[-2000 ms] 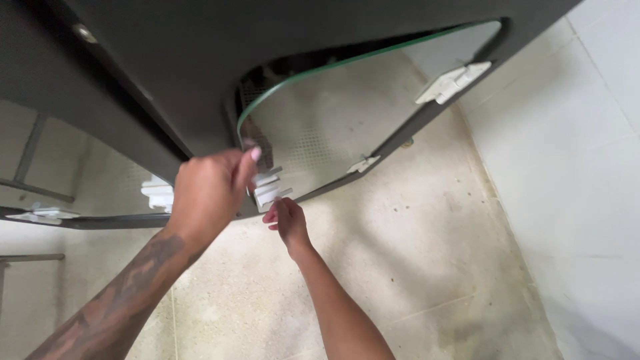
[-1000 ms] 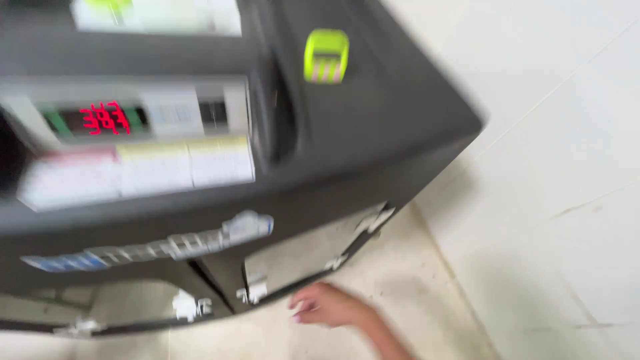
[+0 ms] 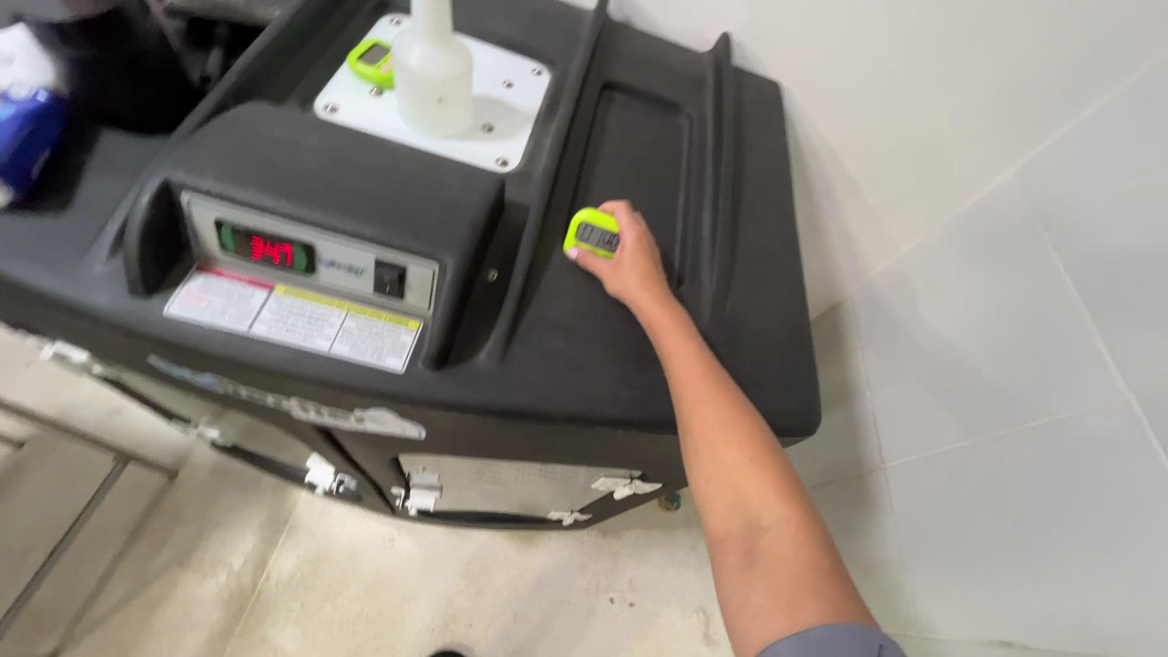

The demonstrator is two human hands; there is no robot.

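Note:
My right hand point(image 3: 631, 258) grips a lime-green digital timer point(image 3: 591, 234) by its right side, on the black plastic top of a cabinet-like machine point(image 3: 584, 365). My left hand is out of view. To the left of the timer, a control panel point(image 3: 351, 274) carries a lit red digital display point(image 3: 266, 249) and a black rocker switch point(image 3: 390, 279). Behind it, a translucent white plastic bottle point(image 3: 434, 82) stands on a white screwed-down plate point(image 3: 511, 100), with a second lime-green timer point(image 3: 372, 61) beside it.
Small doors with clear panels point(image 3: 511, 488) and white latches point(image 3: 624, 484) line the machine's front. A blue and white package point(image 3: 27, 137) lies at the far left. White wall tiles point(image 3: 985, 356) rise on the right, and a metal rail point(image 3: 64, 538) runs at lower left.
The view has swung up from the small door to the machine's top. My right hand has moved from the door up to the green timer and taken hold of it. My left hand has left view.

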